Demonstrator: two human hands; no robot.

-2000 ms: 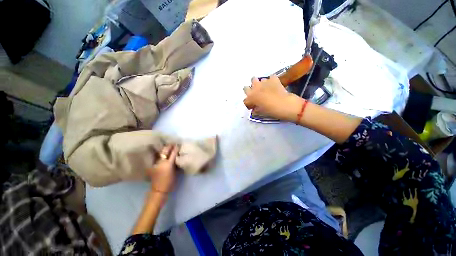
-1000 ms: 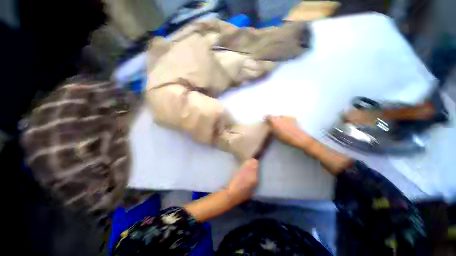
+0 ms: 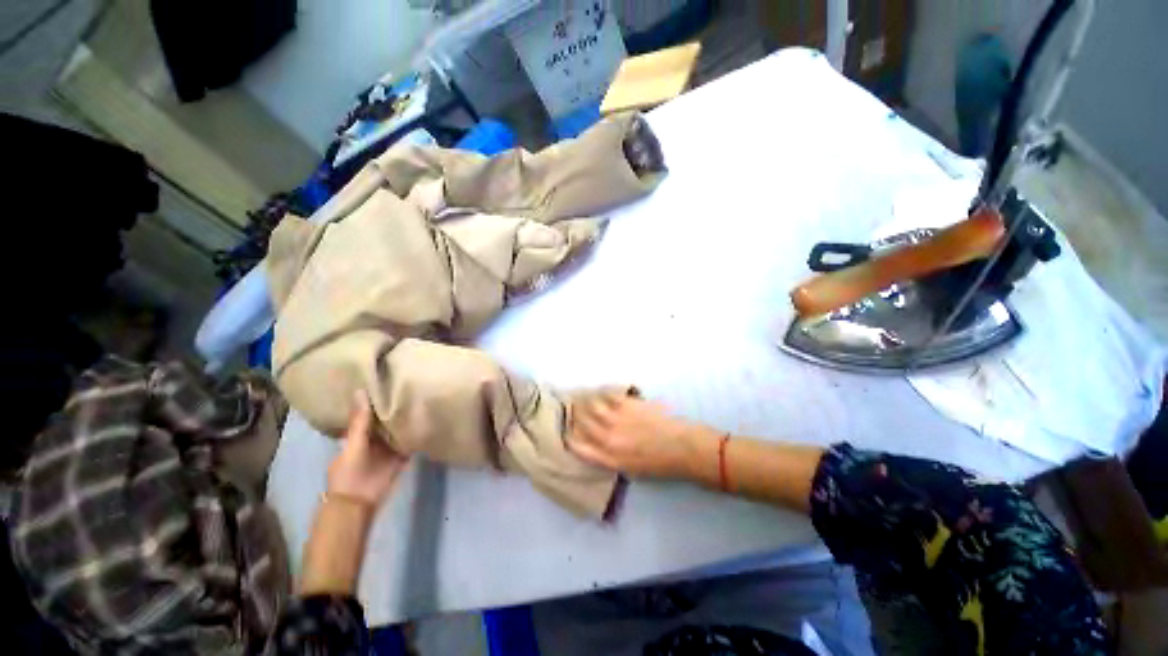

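Note:
A tan garment, turned inside out, [image 3: 372, 269] lies bunched on the left half of the white pressing table. Its near sleeve [image 3: 448, 397] points right, towards me, with a dark rim at its end. My right hand [image 3: 628, 433] lies on the sleeve near its opening, fingers curled on the cloth. My left hand [image 3: 363, 464] is at the garment's near left edge, its fingertips partly hidden by the cloth. The steam iron [image 3: 903, 301] stands at the right with its orange-brown handle up, touched by neither hand.
The white table cover [image 3: 730, 231] spreads under the work. A brown plaid heap [image 3: 128, 500] is left of the table. Hose and cable rise from the iron. A box marked "SALOON" [image 3: 564, 58] and a tan board [image 3: 651, 77] are beyond the table.
The right hand has left the iron and gone to the sleeve. Since one second ago, the left hand has moved from the sleeve's end leftwards to the garment's near edge. The camera view has shifted.

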